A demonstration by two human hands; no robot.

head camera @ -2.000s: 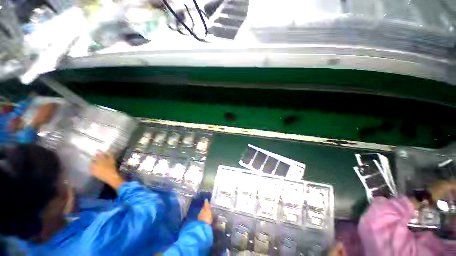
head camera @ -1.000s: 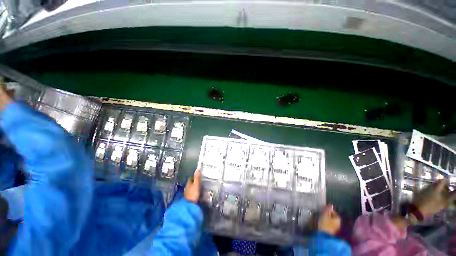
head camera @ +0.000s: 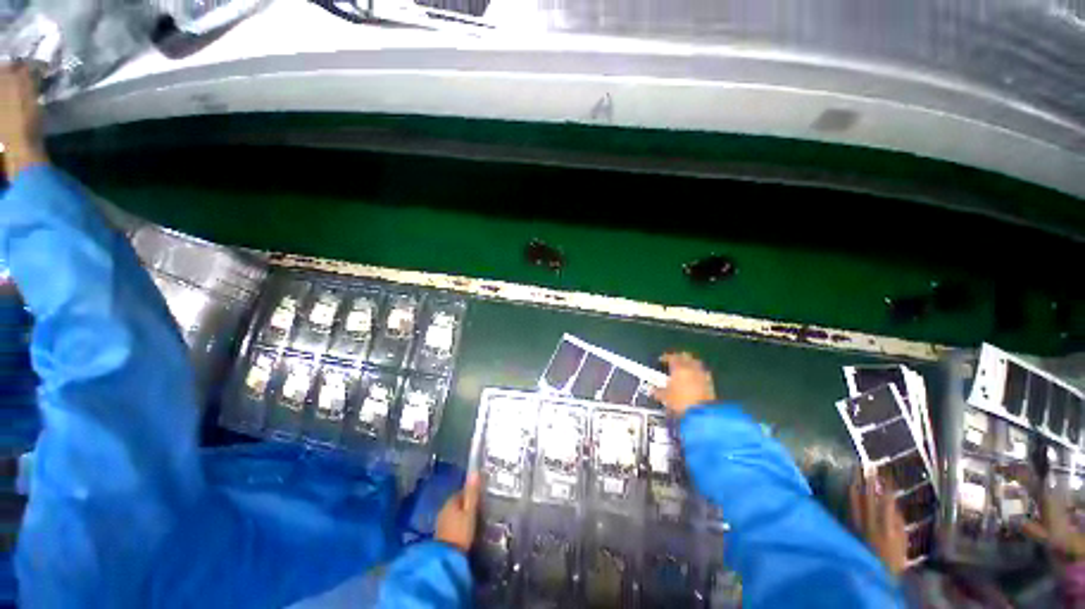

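Note:
A clear blister tray (head camera: 585,500) with silver boards in two rows of pockets lies low in the middle, cut off by the bottom edge. My left hand (head camera: 457,519) grips its left edge, thumb on top. My right hand (head camera: 687,383) reaches over the tray, its fingertips on the right end of a white sticker sheet (head camera: 591,346) with black rectangles. The tray's back edge hides part of that sheet. My right forearm covers the tray's right side.
A second filled tray (head camera: 339,357) stands left, beside a blue-sleeved person's raised arm (head camera: 89,345). Other sticker sheets (head camera: 883,407) lie right, near another person's hand (head camera: 878,523). Film-covered boards (head camera: 710,269) lie on the green belt behind the worn white rail (head camera: 619,307).
The tray sits lower, uncovering more of the sticker sheet. My right hand has left the tray's right edge and moved to the sheet. The person on the left has raised an arm.

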